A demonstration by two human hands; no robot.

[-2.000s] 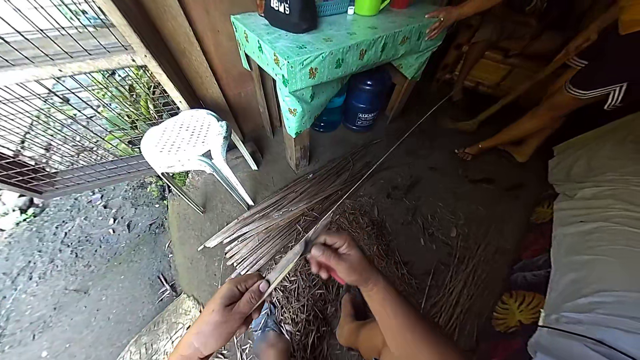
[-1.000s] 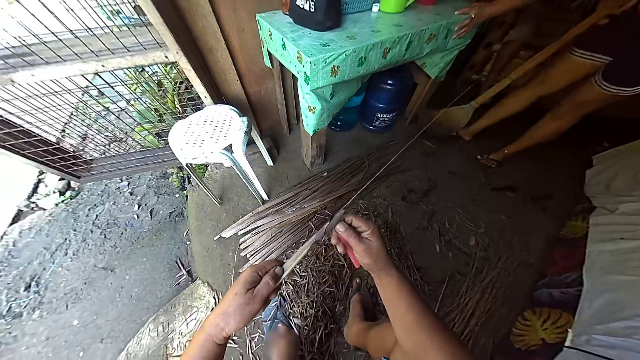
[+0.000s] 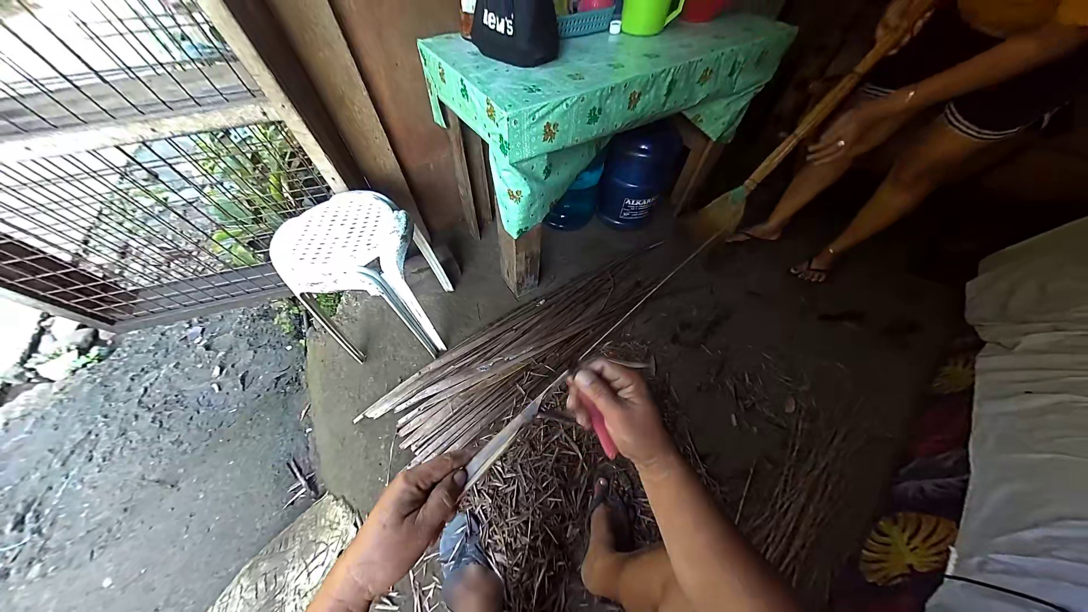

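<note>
My left hand (image 3: 425, 501) grips the wide end of a long dried palm frond strip (image 3: 501, 438), whose thin end runs up and right past the pile. Close to the middle of the strip, my right hand (image 3: 620, 408) is closed around the red handle (image 3: 602, 432) of a small knife; its dark blade lies at the strip, partly hidden. Under both hands spreads a heap of brown shavings (image 3: 544, 510) between my feet. Behind it a bundle of dried strips (image 3: 484, 365) lies on the floor, pointing up and right.
A white plastic stool (image 3: 340, 246) stands at the left by a wire mesh gate (image 3: 161, 195). A table with a green cloth (image 3: 586, 102) is ahead, water jugs (image 3: 639, 180) below it. At the upper right a person holds a broom (image 3: 722, 212). A pale sheet (image 3: 1028, 399) hangs at the right.
The other person's hand has left the table, and the broom has come farther into view. My hands stay on the strip, the right one shifting a little along it.
</note>
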